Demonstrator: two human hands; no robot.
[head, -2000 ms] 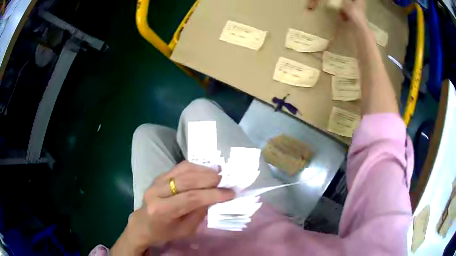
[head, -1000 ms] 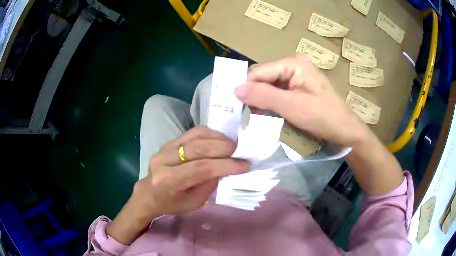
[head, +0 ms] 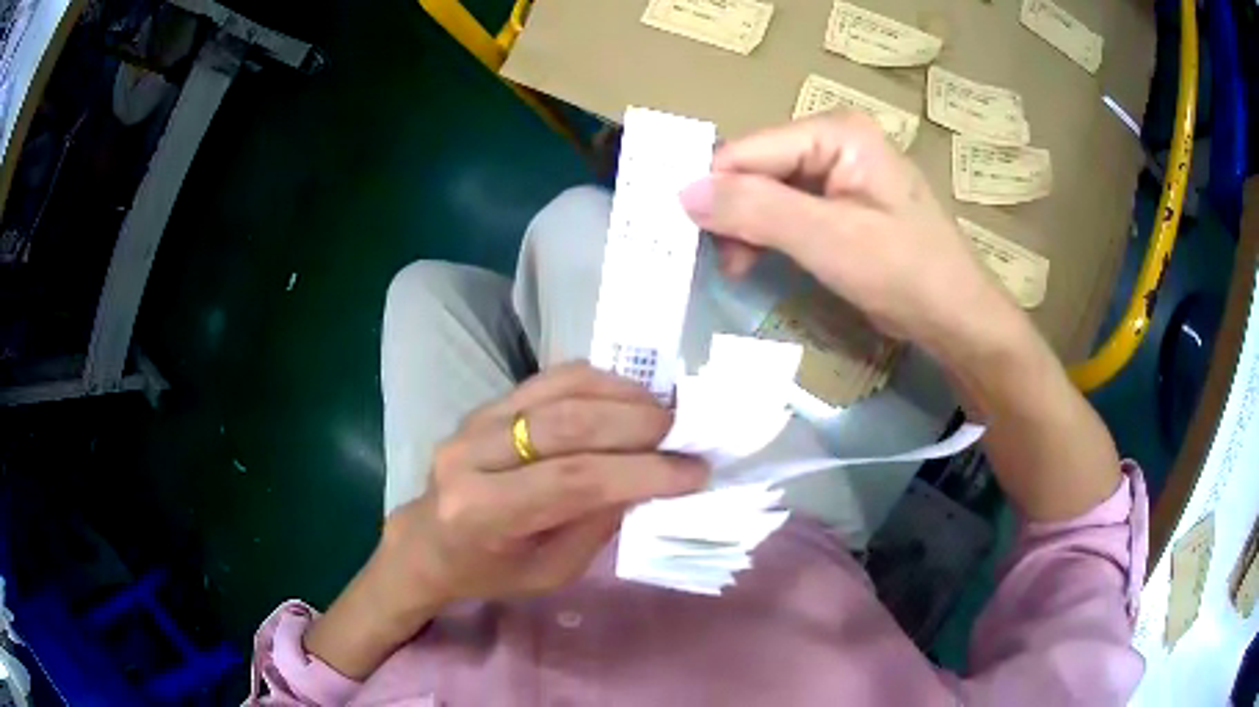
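My left hand (head: 532,483), with a gold ring, grips a bunch of white labels (head: 739,401) over my lap. The bunch fans out above and below my fingers, and a long thin white strip (head: 884,457) curls out to the right. One long printed white label (head: 649,249) stands up from the bunch, with a dark printed block near its lower end. My right hand (head: 842,221) pinches the upper right edge of this label between thumb and fingers. No rubber band can be made out.
Buff bundle tickets (head: 976,107) lie spread on the brown cardboard sheet (head: 594,55) at the upper right. A yellow trolley frame (head: 1168,235) curves around it. A ticket pile (head: 828,345) lies beyond my right wrist, partly hidden. More tickets (head: 1189,580) lie on the white table at right.
My right hand has come from the far cardboard to the label bunch and pinches the upright label. That label now shows more of its length and print above my left hand.
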